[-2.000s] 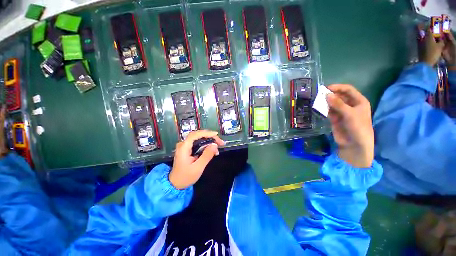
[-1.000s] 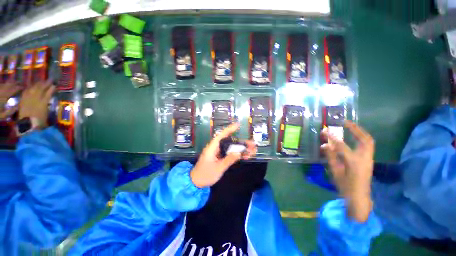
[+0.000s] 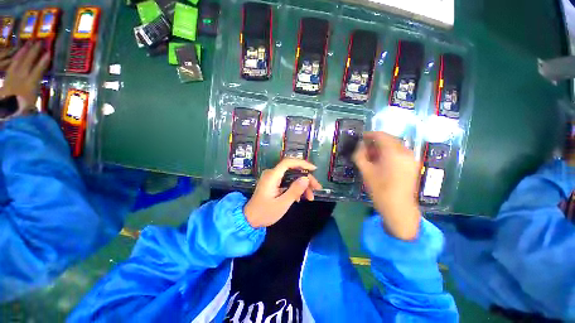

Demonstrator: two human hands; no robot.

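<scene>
A clear blister tray (image 3: 217, 126) holds face-down phones with open backs in two rows. My left hand (image 3: 280, 192) is curled over the lower end of the second front phone (image 3: 296, 135), with a dark block, apparently a black battery (image 3: 294, 178), between its fingers. My right hand (image 3: 392, 180) is blurred over the third and fourth front pockets. Its fingertips are at the third front phone (image 3: 343, 165), whose bay looks black; whether they hold anything is unclear. The fourth front phone is mostly hidden under this hand. The last front phone (image 3: 432, 180) has a white-labelled battery in its bay.
Green and black loose batteries (image 3: 185, 22) lie left of the tray, with white scraps (image 3: 110, 85) farther left. Another tray (image 3: 94, 120) holds orange phones with lit screens; a neighbour's hand (image 3: 24, 69) is over it. Another person's blue sleeve (image 3: 536, 214) is at the right.
My right hand has moved left from the last front phone, leaving a white-labelled battery in it. The third front phone's bay changed from silvery to black. The view has shifted.
</scene>
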